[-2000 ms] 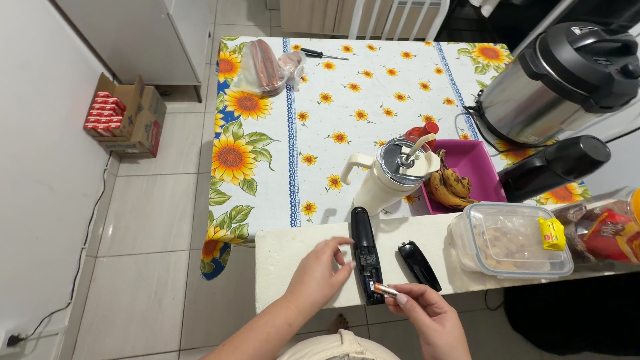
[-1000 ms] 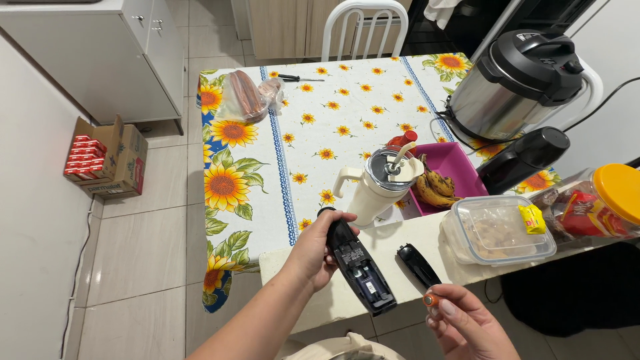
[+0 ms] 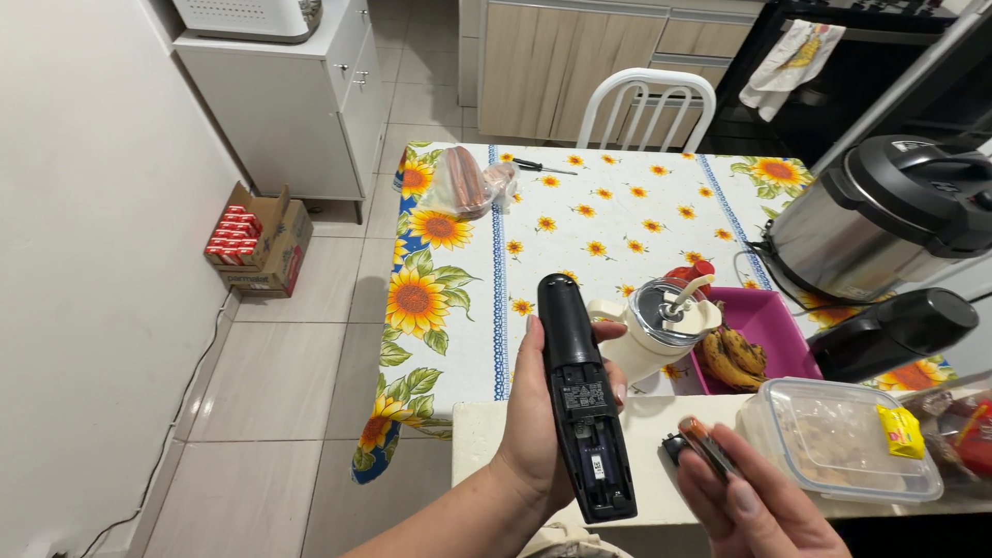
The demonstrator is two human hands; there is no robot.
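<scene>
My left hand point(image 3: 535, 418) holds a black remote control point(image 3: 577, 333) face down, its rear battery compartment uncovered with no battery visible inside. To the right, my right hand point(image 3: 756, 496) grips a small cylindrical battery point(image 3: 707, 446) with an orange end between thumb and fingers. Partly hidden behind that hand, the black battery cover point(image 3: 673, 447) lies on the white ledge point(image 3: 496, 442). A cream tumbler point(image 3: 647, 341) with a handle and straw stands just beyond the remote control.
On the sunflower tablecloth point(image 3: 604, 225) are a screwdriver point(image 3: 542, 167), bagged sausages point(image 3: 465, 182), a pink bin point(image 3: 783, 333) with bananas point(image 3: 732, 356), a black flask point(image 3: 891, 333) and an electric pressure cooker point(image 3: 876, 217). A lidded plastic container point(image 3: 829, 442) sits at the right.
My left hand, earlier beside the remote control on the ledge, has taken hold of it and raised it. My right hand has moved the battery away from the compartment. The view has shifted.
</scene>
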